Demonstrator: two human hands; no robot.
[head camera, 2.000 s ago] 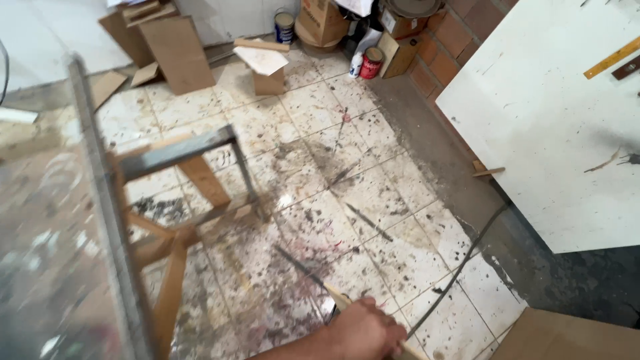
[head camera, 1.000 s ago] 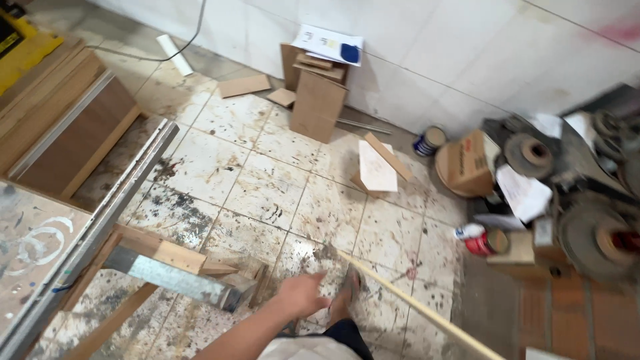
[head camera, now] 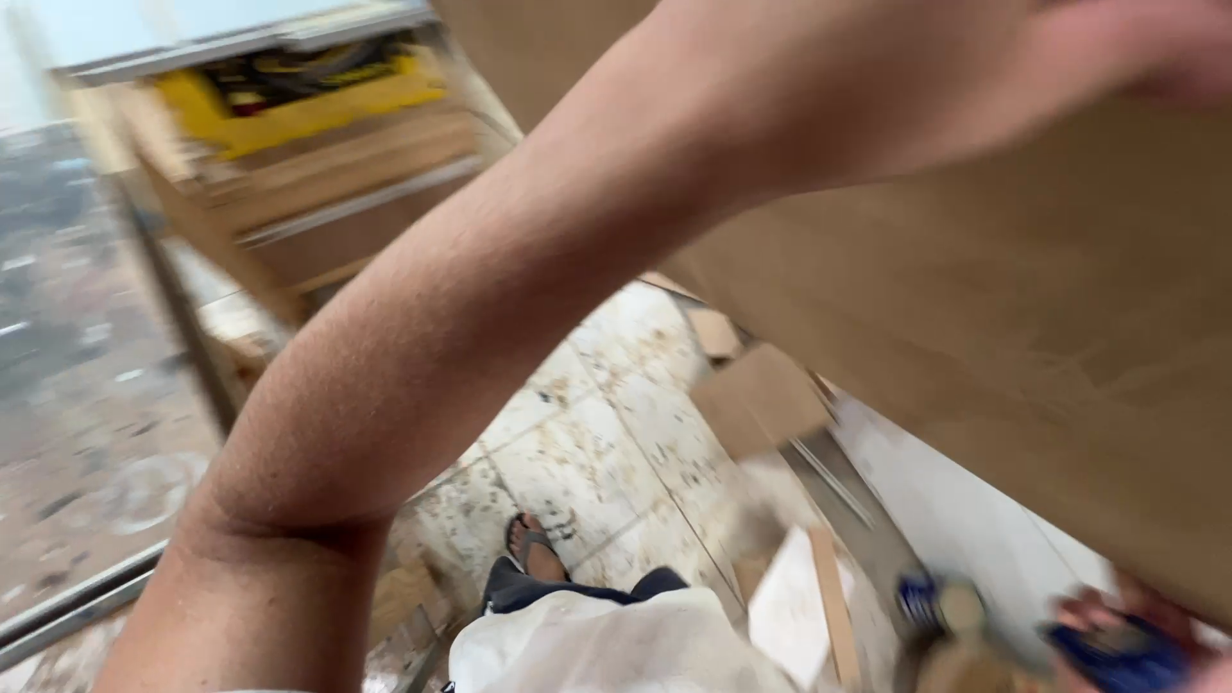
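My left forearm crosses the view from lower left to upper right. My left hand (head camera: 1145, 48), blurred and cut off by the top right edge, is against or just in front of a large brown sheet or panel (head camera: 962, 318); its grip cannot be made out. The sheet fills most of the right side, tilted, with faint creases. Below its lower edge, at the bottom right, my right hand (head camera: 1092, 608) has its fingers around a dark blue item (head camera: 1121, 654), blurred and partly out of view.
A paint-marked tabletop (head camera: 77, 385) lies at left, beside a wooden unit with a yellow case (head camera: 318, 96). Stained floor tiles (head camera: 577, 462) surround my sandalled foot (head camera: 534, 549). Brown board offcuts (head camera: 760, 399), a white piece (head camera: 789, 606) and a can (head camera: 958, 608) stand near the wall.
The large brown sheet has come into view at right. The pale stick seen earlier is out of view. My left arm now reaches up across the view, which has swung.
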